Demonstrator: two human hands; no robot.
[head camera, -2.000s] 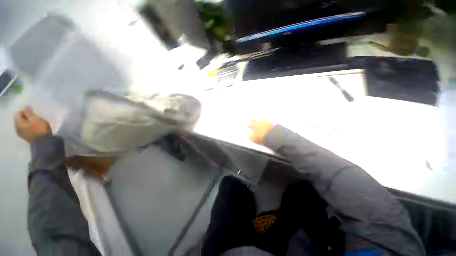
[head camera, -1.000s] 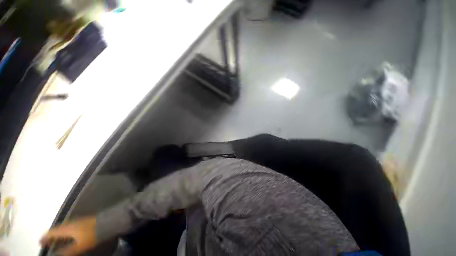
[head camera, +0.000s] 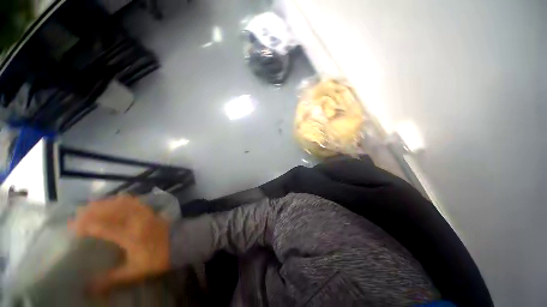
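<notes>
My right hand (head camera: 129, 240) is at the lower left, strongly blurred. Its fingers curl around part of a grey-green bag, which looks like clear plastic with soft goods inside (head camera: 45, 258). The bag is cut off by the left and lower edges, and the blur hides its contents and my fingertips. My grey right sleeve reaches across the lower middle. My left hand is not in view.
A clear bag of yellow-beige goods (head camera: 330, 118) lies on the grey shiny floor (head camera: 204, 129) by the white wall (head camera: 480, 120). Beyond it is a dark bundle in plastic (head camera: 267, 60) with a white sheet. Dark metal frames (head camera: 120, 168) stand at left.
The view has swung right, from the desk to the floor and wall. The yellow-beige bag has come into view. My right hand, bare at the desk edge before, is now at the grey-green bag.
</notes>
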